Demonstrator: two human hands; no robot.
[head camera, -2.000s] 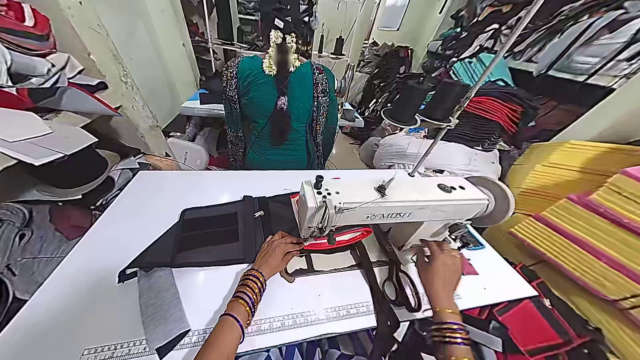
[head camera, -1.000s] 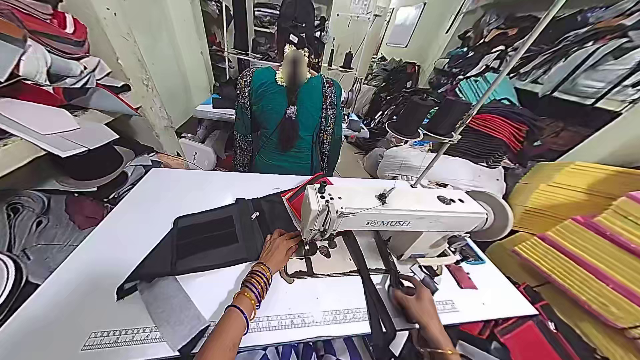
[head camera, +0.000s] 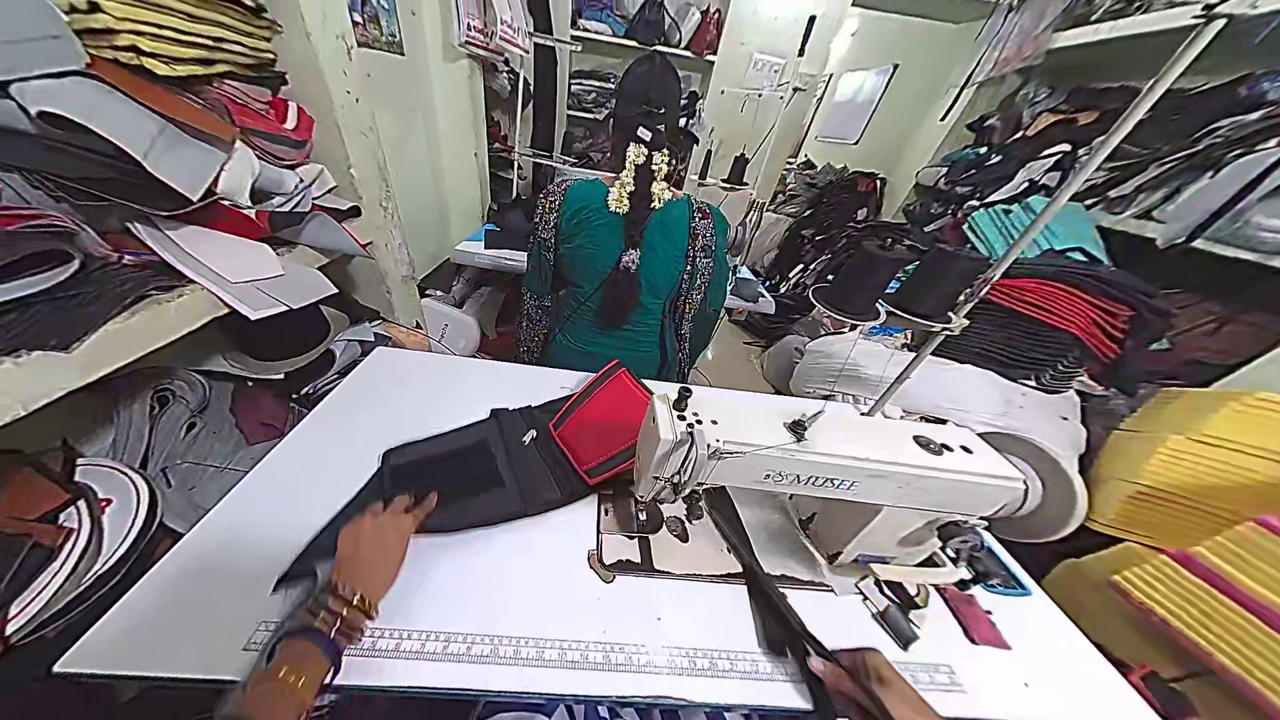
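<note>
My left hand is at the lower left edge of a black fabric piece, fingers closed on it; its grip is partly blurred. The piece lies across the white table, with a red panel at its right end beside the sewing machine head. My right hand, low at the front edge, holds the lower end of black strips that run up to the machine's bed; whether scissors are among them, I cannot tell. The white sewing machine stands on the right, its needle area showing no fabric.
A ruler strip runs along the table's front. A dark red scrap and a blue-rimmed tray lie right of the machine. Black thread cones stand behind it. A person in green sits beyond the table. Yellow stacks are at the right.
My left hand has moved left from the machine's needle area onto the black piece. The red panel has come out from under the machine head. My right hand has moved towards the table's front edge.
</note>
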